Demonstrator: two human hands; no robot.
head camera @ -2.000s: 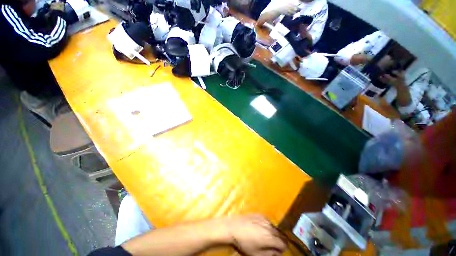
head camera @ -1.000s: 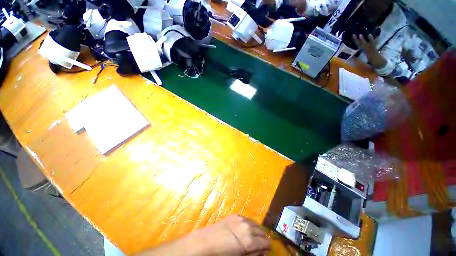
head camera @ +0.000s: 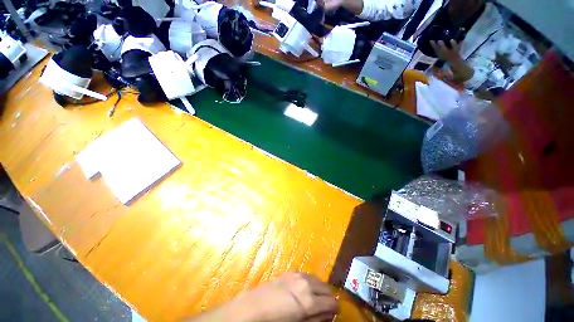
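Observation:
My left hand [head camera: 303, 299] is at the bottom centre, on or just above the orange bench [head camera: 252, 233] near its front edge. Its fingers curl down and point right, towards the grey-white screw feeder [head camera: 412, 272]. The fingertips are hidden, so I cannot tell whether they hold anything. A dark cable or edge shows just right of the fingers. My right hand is out of the picture. A white flat card [head camera: 135, 162] lies on the bench at the left.
Black-and-white cameras [head camera: 170, 74] are piled at the upper left, by the green belt [head camera: 327, 138]. Bubble wrap [head camera: 456, 141] and a red sheet [head camera: 528, 144] stand behind the feeder. Across the belt are a grey box [head camera: 385, 63] and a person's hand [head camera: 448, 56].
The view has swung right and downward, so the bench, card and piled cameras sit further left. My left hand stays near the feeder, its fingers still curled.

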